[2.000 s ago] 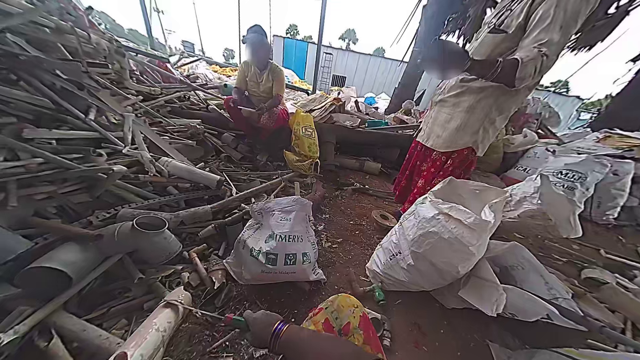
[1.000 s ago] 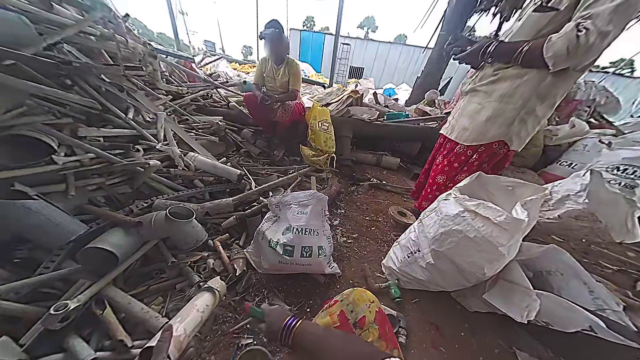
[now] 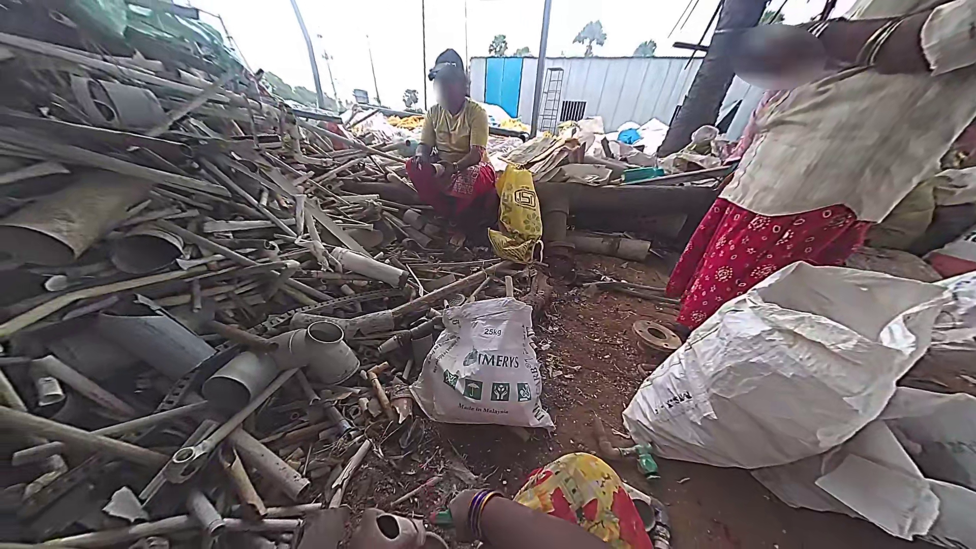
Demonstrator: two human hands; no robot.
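Note:
At the bottom edge my right hand, with bangles on its wrist, is closed around a green-handled tool; only a bit of green shows. Left of it lies a beige plastic pipe fitting with a round opening. A dark, blurred shape beside that fitting may be my left hand, but this is unclear. Red and yellow patterned cloth covers a knee beyond my right forearm. A white woven sack stands upright ahead of my hands. A green fitting lies on the soil to the right.
Heaped plastic pipes fill the left side. Large white sacks lie at right, near a round flanged disc. One person sits beyond, beside a yellow bag; another person stands at right.
The long pale pipe that lay near my right hand in both earlier frames is no longer seen there; a pipe fitting now shows at the bottom edge. The standing person's arm has been raised.

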